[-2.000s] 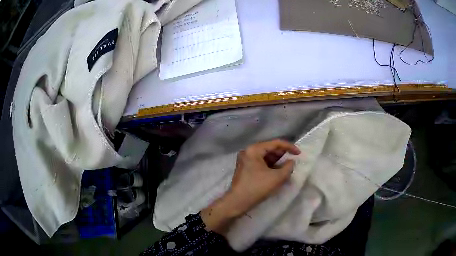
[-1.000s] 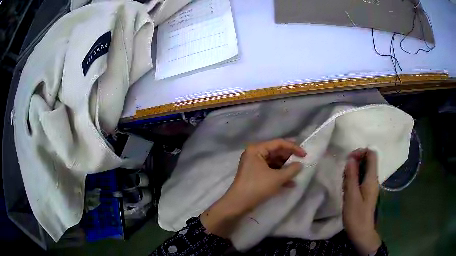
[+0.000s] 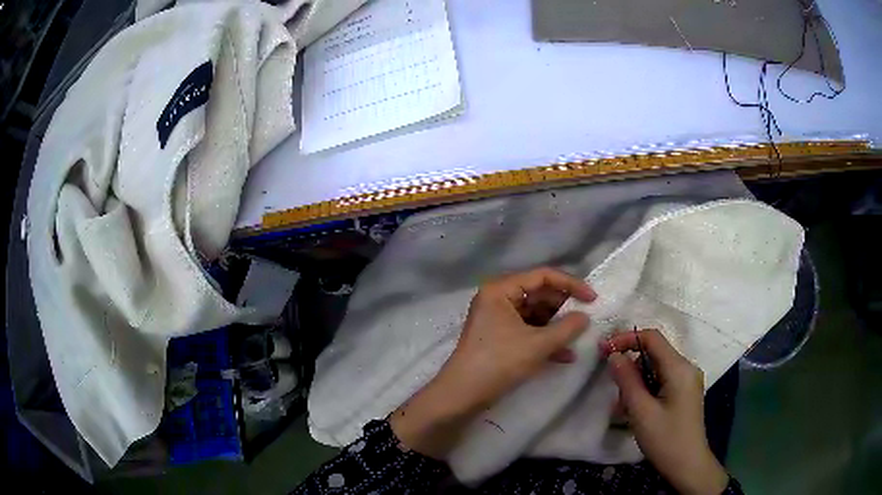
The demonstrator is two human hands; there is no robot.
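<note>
A cream garment (image 3: 716, 261) lies across my lap below the table edge, its stitched border running up to the right. My left hand (image 3: 522, 334) pinches the cloth at this border between thumb and forefinger. My right hand (image 3: 662, 396) is just to its right over the cloth, thumb and forefinger tips together near the border. A small dark tool (image 3: 646, 367) lies in my right palm. A needle between the right fingertips is too small to make out. A faint thread crosses the cloth to the right.
Another cream garment (image 3: 97, 251) with a black label (image 3: 186, 104) hangs over the table's left. A printed paper sheet (image 3: 382, 82) and a brown mat (image 3: 629, 24) lie on the white table, whose edge bears a yellow tape measure (image 3: 522, 179). A blue crate (image 3: 203, 406) and clear bin (image 3: 801, 324) are below.
My right hand came in from outside the picture and moved left and down to the cloth beside my left hand. My left hand keeps its pinch. The view shifted slightly.
</note>
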